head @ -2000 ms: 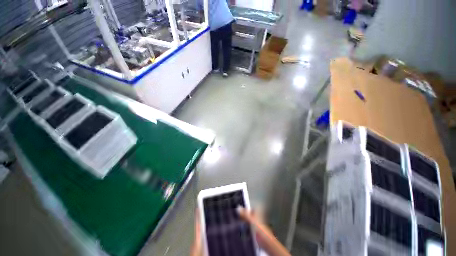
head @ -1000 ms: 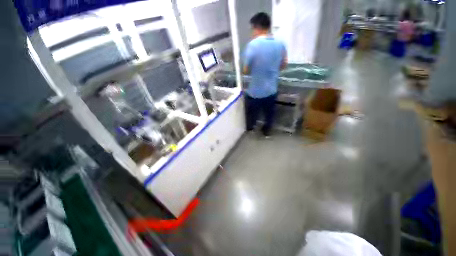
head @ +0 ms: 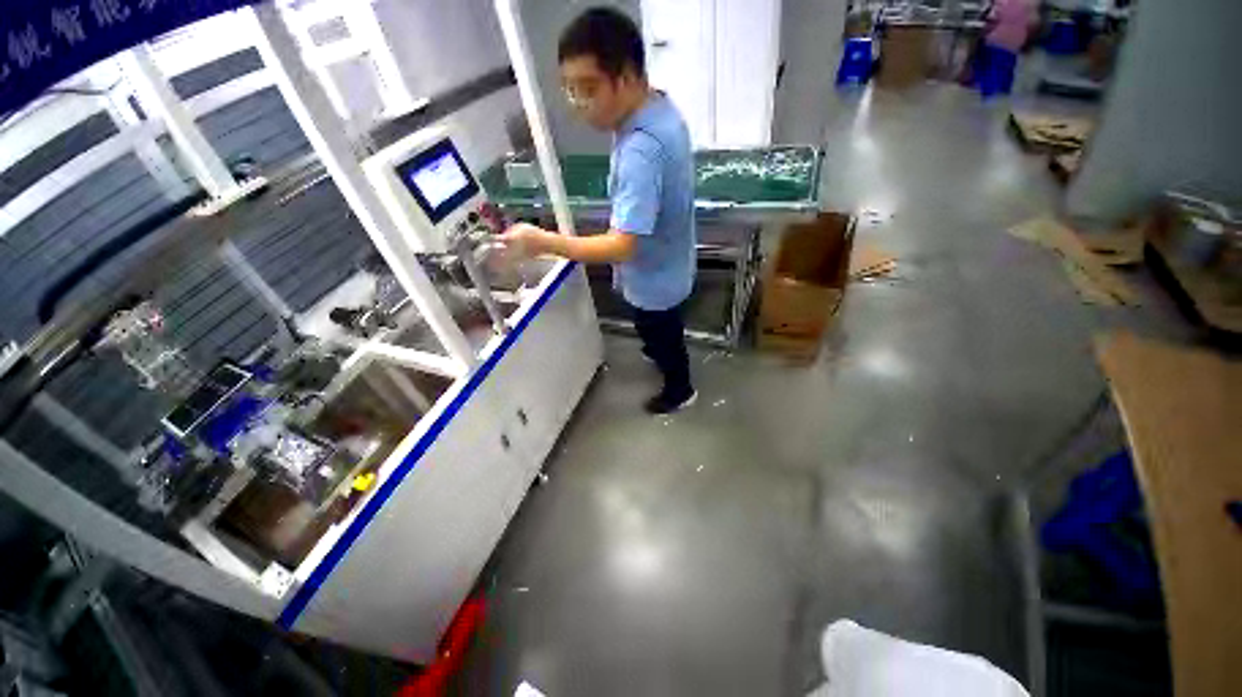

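Note:
Neither of my hands shows. A white rounded shape [head: 915,665] is cut off by the bottom edge, and a small white tip [head: 529,690] shows to its left; I cannot tell what they are. The processing machine [head: 477,456] stands nearest on the left, a white cabinet with blue edge trim and an open frame. Its touchscreen [head: 439,180] is lit. A small dark panel [head: 209,399] lies inside the machine among blue parts.
A coworker in a blue shirt [head: 654,198] stands at the machine, an arm reaching to its controls. Behind are a green-topped bench [head: 756,177] and an open cardboard box [head: 804,289]. A brown board table [head: 1158,449] and blue stool [head: 1101,524] are at right. Red item [head: 450,654] on floor.
My view has turned from the benches to the machine. The panel and my hands, visible two seconds ago, are out of view. The coworker has turned toward the machine and reaches to it.

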